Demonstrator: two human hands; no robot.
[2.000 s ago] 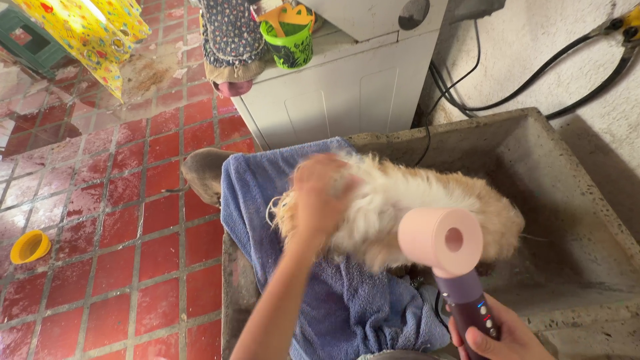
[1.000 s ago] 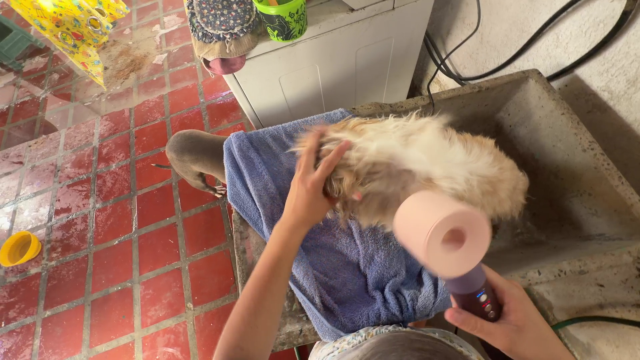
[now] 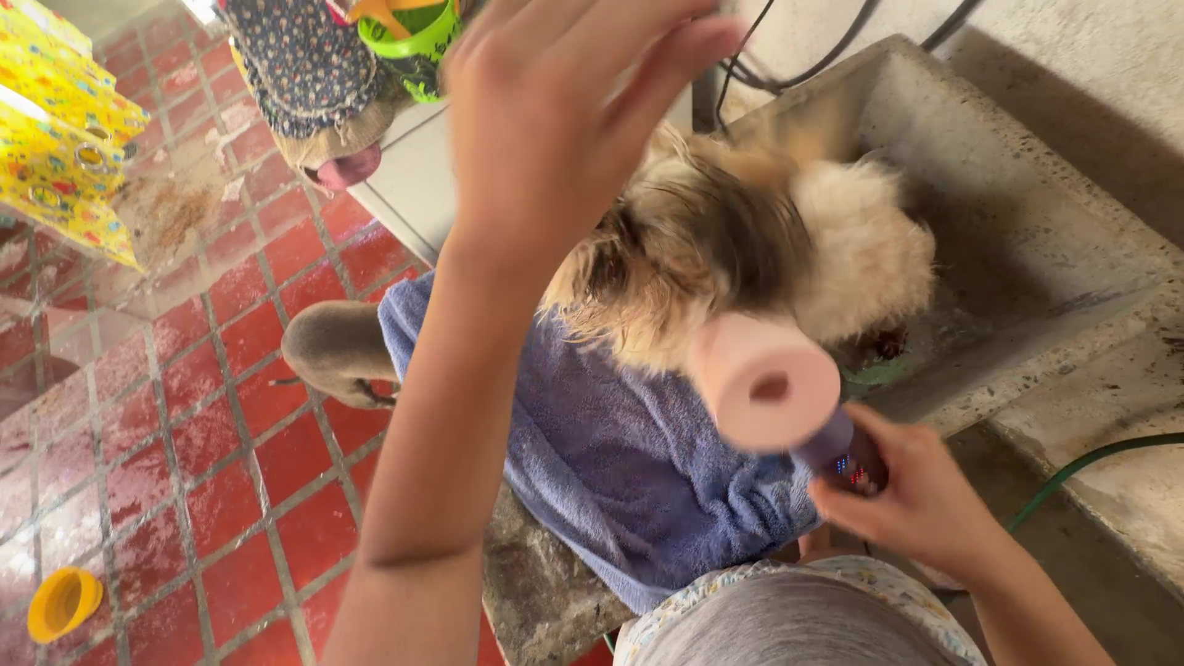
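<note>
A long-haired dog (image 3: 721, 231) with tan, white and dark fur stands on a blue towel (image 3: 638, 462) at the end of a concrete basin. My right hand (image 3: 911, 504) grips the dark handle of a hair dryer (image 3: 763, 384), whose pale pink head is close against the dog's near side. Lit marks show on the handle. My left hand (image 3: 564, 120) is raised above the dog's head end, blurred, holding nothing, its fingers apart and partly cut off by the top edge. Whether it touches the fur cannot be told.
The concrete basin (image 3: 1045, 213) extends to the right, with a green hose (image 3: 1101, 453) beside it. A grey animal (image 3: 338, 351) is on the red tiles at left, partly behind the towel. A yellow bowl (image 3: 65, 603) lies on the floor; a green bucket (image 3: 416, 46) stands at the top.
My left hand has lifted from the dog's fur toward the top of the view. The dog's dark, tousled head end now shows more. The dryer remains in my right hand beside the dog.
</note>
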